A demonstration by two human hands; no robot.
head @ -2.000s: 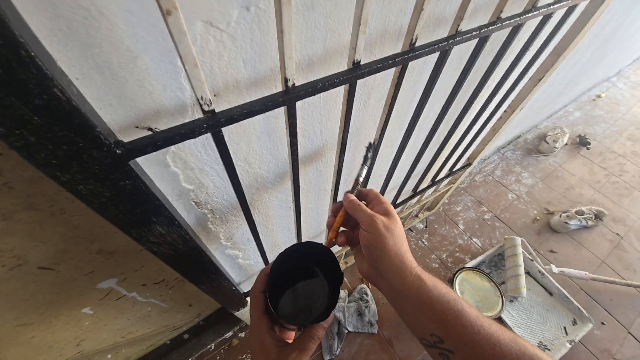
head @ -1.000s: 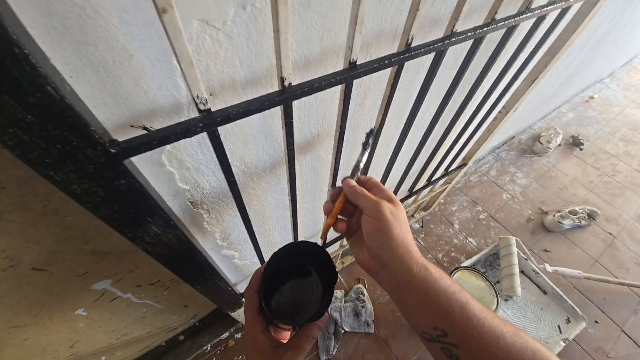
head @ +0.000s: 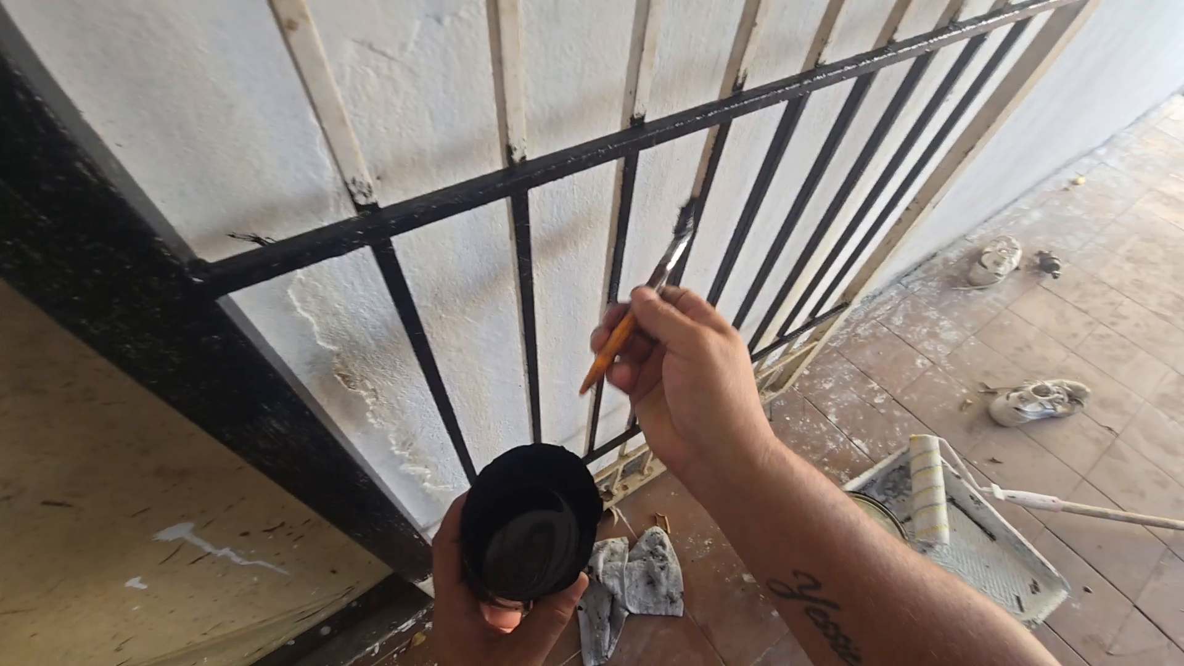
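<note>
My right hand (head: 689, 370) grips a paintbrush (head: 666, 264) with an orange handle; its dark bristles are at one of the upright bars of a metal grille (head: 592, 150). Below and to the left, my left hand (head: 504, 615) holds a round container of black paint (head: 532, 541), its mouth facing up. The grille's crossbar and many lower uprights are black, while the uprights above the crossbar are mostly cream, with black at their lower ends. A cream side face shows on some lower bars.
A white wall stands behind the grille. On the tiled floor lie a stained rag (head: 638, 578), a paint tray (head: 1004, 555) with a roller (head: 928, 490), a long pole (head: 1091, 509), an open tin (head: 879, 513) partly behind my forearm, and two worn shoes (head: 1038, 401). A black post (head: 102, 213) rises at left.
My right hand has moved up and away from the container, bringing the brush to an upright bar. My left hand still holds the container.
</note>
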